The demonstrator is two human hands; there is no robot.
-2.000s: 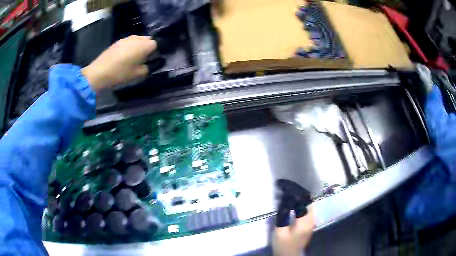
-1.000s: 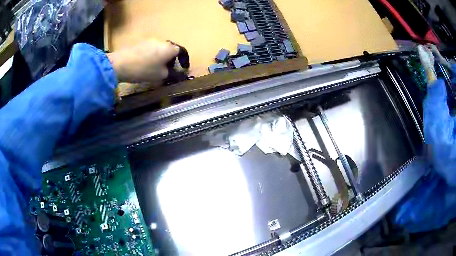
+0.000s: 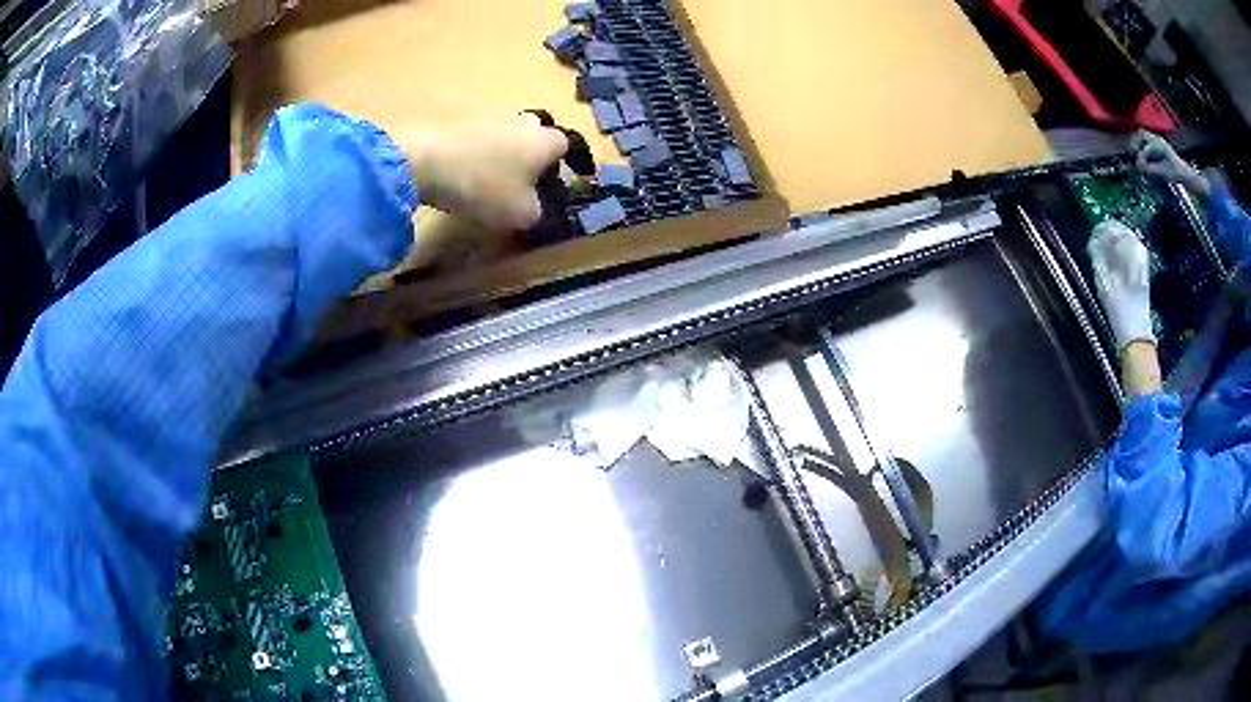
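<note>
My left hand [image 3: 497, 172], with black finger cots, reaches over the near edge of the cardboard tray [image 3: 878, 82]. Its fingertips are at the grey box capacitors; whether they pinch one cannot be told. Grey box capacitors [image 3: 635, 144] lie loose beside dense rows of them in the tray. The green printed circuit board [image 3: 281, 590] shows only in part at the lower left, partly behind my blue sleeve. My right hand is out of the picture.
A conveyor rail [image 3: 947, 638] and chain frame a shiny metal bed [image 3: 713, 549] with a crumpled white cloth or bag [image 3: 672, 412]. A clear plastic bag [image 3: 103, 110] lies upper left. A co-worker's gloved hand [image 3: 1122, 281] is over another board at right; a red-edged bin [image 3: 1084, 69] stands behind.
My left hand has moved from the black bins to the cardboard tray, then right toward the capacitors. My right hand has left the picture. The view has shifted right, and the board now shows less.
</note>
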